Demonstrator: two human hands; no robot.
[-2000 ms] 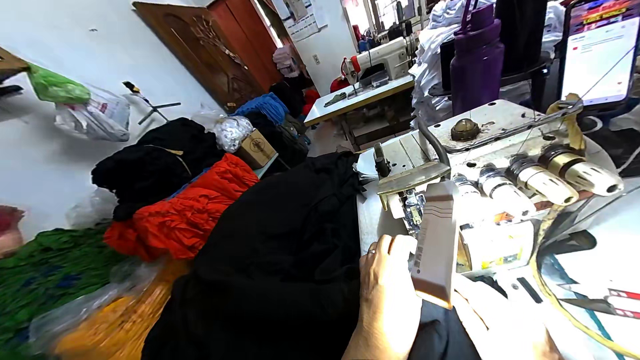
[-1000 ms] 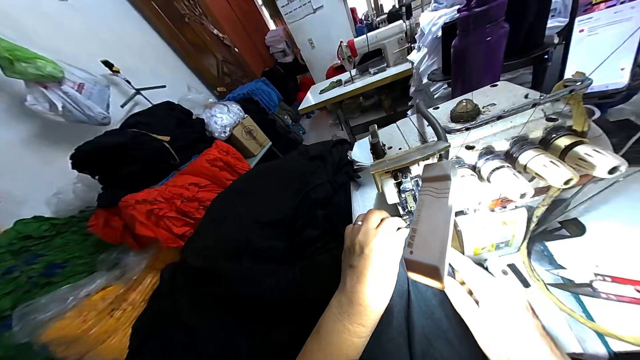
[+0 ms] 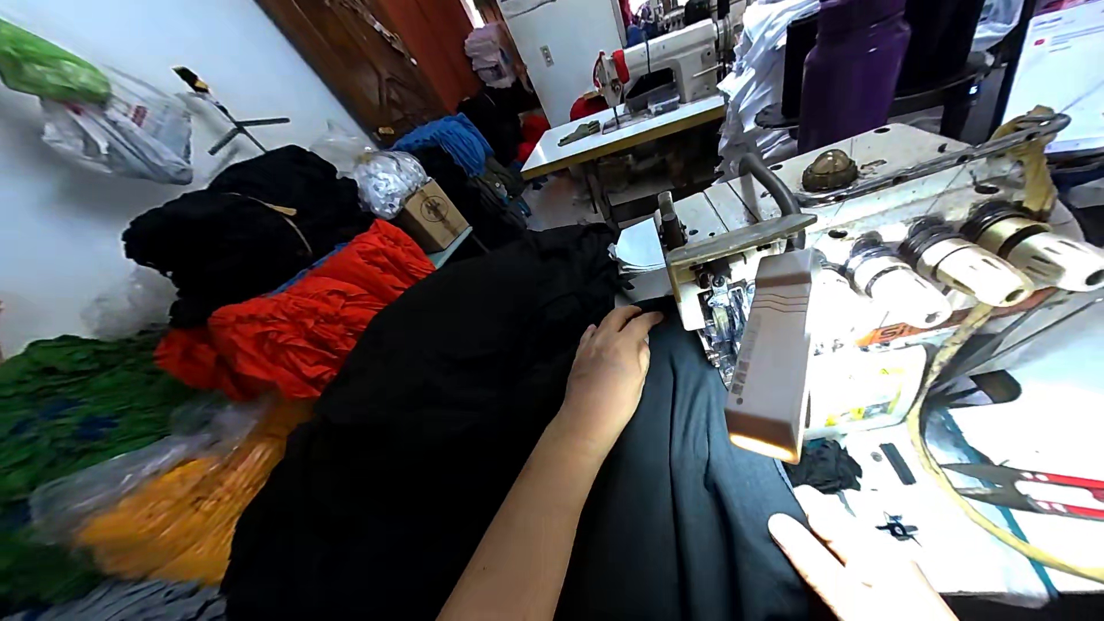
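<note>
My left hand [image 3: 608, 371] lies on black fabric [image 3: 690, 466] just left of an overlock sewing machine [image 3: 862, 224], its fingers bent over the cloth near the machine's needle area. Whether the fingers pinch the cloth cannot be told. Lower right, my right hand [image 3: 849, 552] rests at the cloth's right edge, brightly lit, fingers extended and spread. A box-shaped lamp [image 3: 772, 354], glowing at its lower end, hangs in front of the needle area and hides part of it. Along the machine's front sit several tension dials [image 3: 975, 263]. More black cloth [image 3: 414, 405] is heaped to the left.
Red-handled thread snips [image 3: 1035, 490] lie on the right of the table beside a yellowish hose [image 3: 936, 457]. A purple bottle [image 3: 849, 73] stands behind the machine. Red [image 3: 319, 319], green [image 3: 78, 414] and orange [image 3: 172, 509] cloth lies at left. Another sewing machine [image 3: 673, 65] stands farther back.
Beside the lamp two seconds ago, my left hand is now farther left of it on the cloth. My right hand has moved lower, away from the lamp's end. The view has shifted.
</note>
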